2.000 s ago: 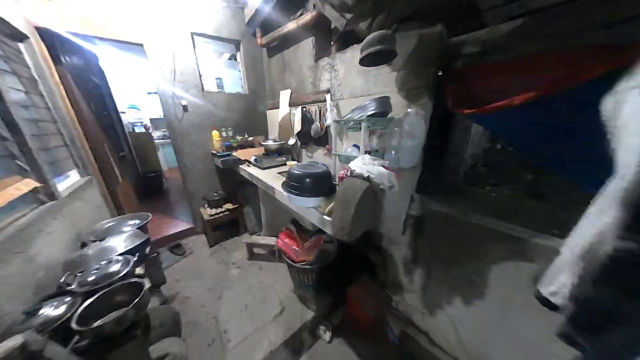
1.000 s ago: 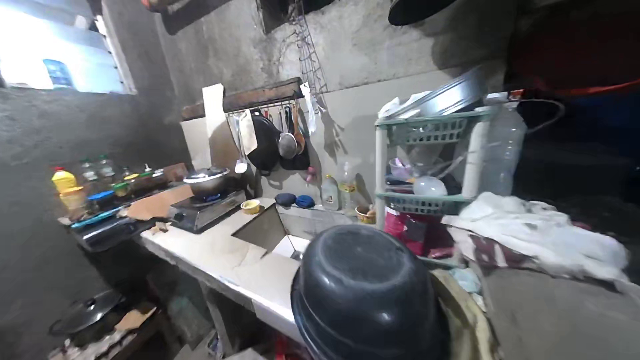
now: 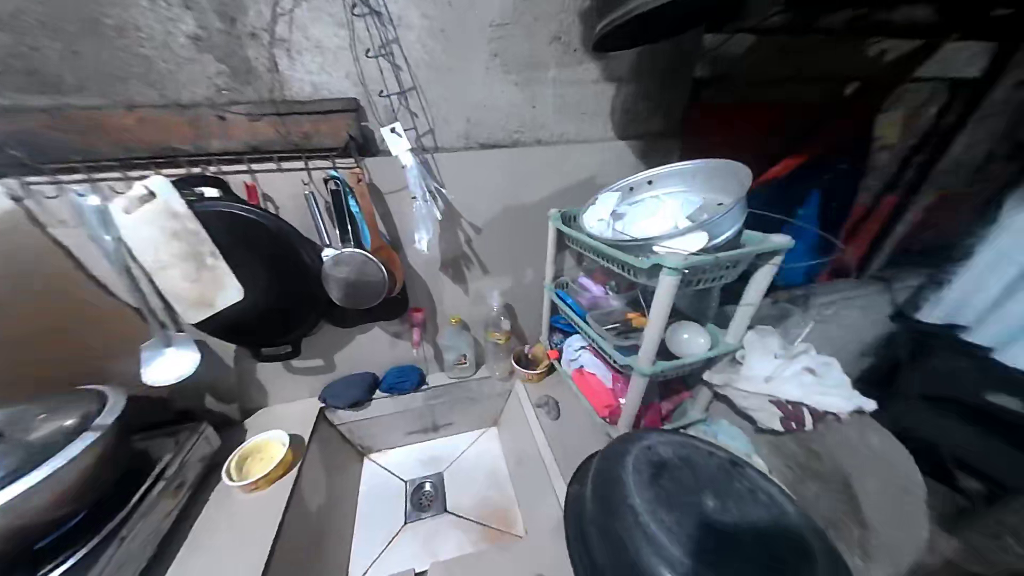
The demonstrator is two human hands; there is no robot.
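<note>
Neither my left hand nor my right hand is in view. A tiled sink (image 3: 436, 496) with a metal drain (image 3: 426, 497) lies at the lower middle. To its right a black plastic basin (image 3: 696, 512) sits upside down. On the sink's left ledge stands a small yellowish tub (image 3: 258, 460). Two dark blue pads, one greyish (image 3: 350, 390) and one brighter (image 3: 402, 379), rest on the back rim, beside a clear bottle with a yellow cap (image 3: 458, 348) and another clear bottle (image 3: 498, 340). A lidded metal pot (image 3: 56, 448) is at the far left.
A green and white plastic rack (image 3: 658, 320) at the right holds an aluminium pan (image 3: 672, 204) on top. Along the wall hang a black pan (image 3: 260, 272), a white cutting board (image 3: 178, 248), a strainer (image 3: 355, 278) and a ladle (image 3: 170, 358). White plastic bags (image 3: 788, 368) lie right of the rack.
The view has moved from across the room up to the sink, whose drain now shows. No hand appears in any frame.
</note>
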